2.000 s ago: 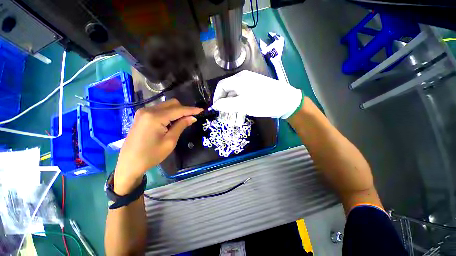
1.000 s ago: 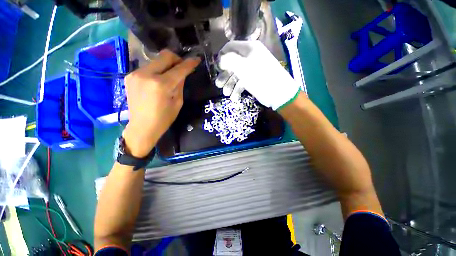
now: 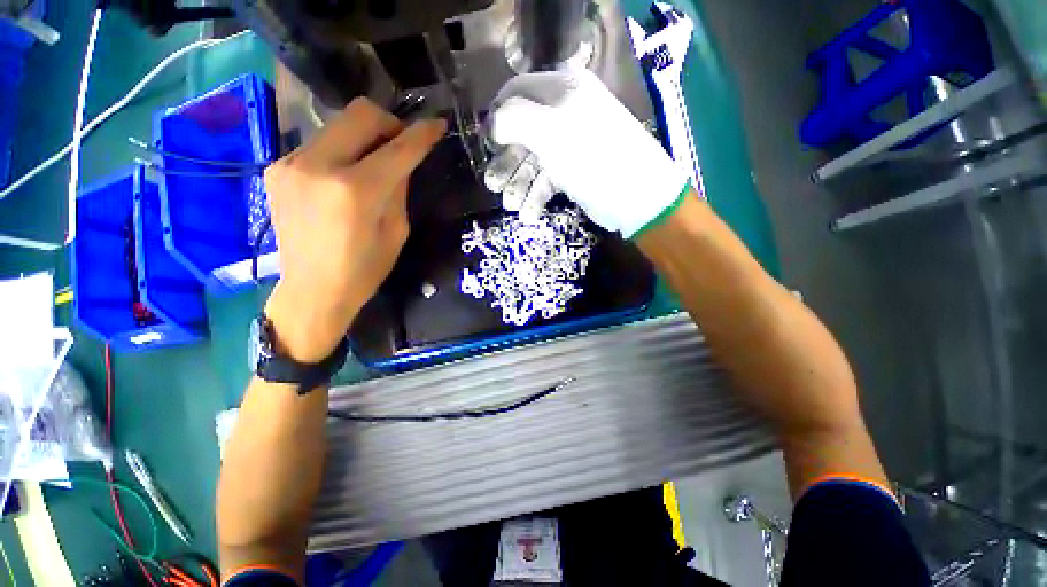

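Note:
My bare left hand (image 3: 344,212) is at the press die (image 3: 442,98), its thumb and forefinger together; a black wire (image 3: 212,167) runs out behind it over the blue bins, and its tip is hidden at the fingers. My right hand (image 3: 586,149), in a white glove, is at the right side of the die with curled fingers; what it holds cannot be made out. Silvery ring terminals (image 3: 528,266) lie in a heap on the dark press plate (image 3: 442,327) below the glove. Another black wire (image 3: 482,413) lies on the grey ribbed tray (image 3: 620,407).
Two blue bins (image 3: 212,189) stand left of the press. An adjustable wrench (image 3: 669,92) lies right of the press post (image 3: 549,34). A clear plastic bag (image 3: 57,424), papers and a thin pen-like tool (image 3: 157,495) are at the lower left. A blue stool-like frame (image 3: 896,69) is at upper right.
The view has shifted, and more of the die shows. Both hands have moved up towards the die, and the glove has uncovered more of the heap. The wire on the tray lies as before.

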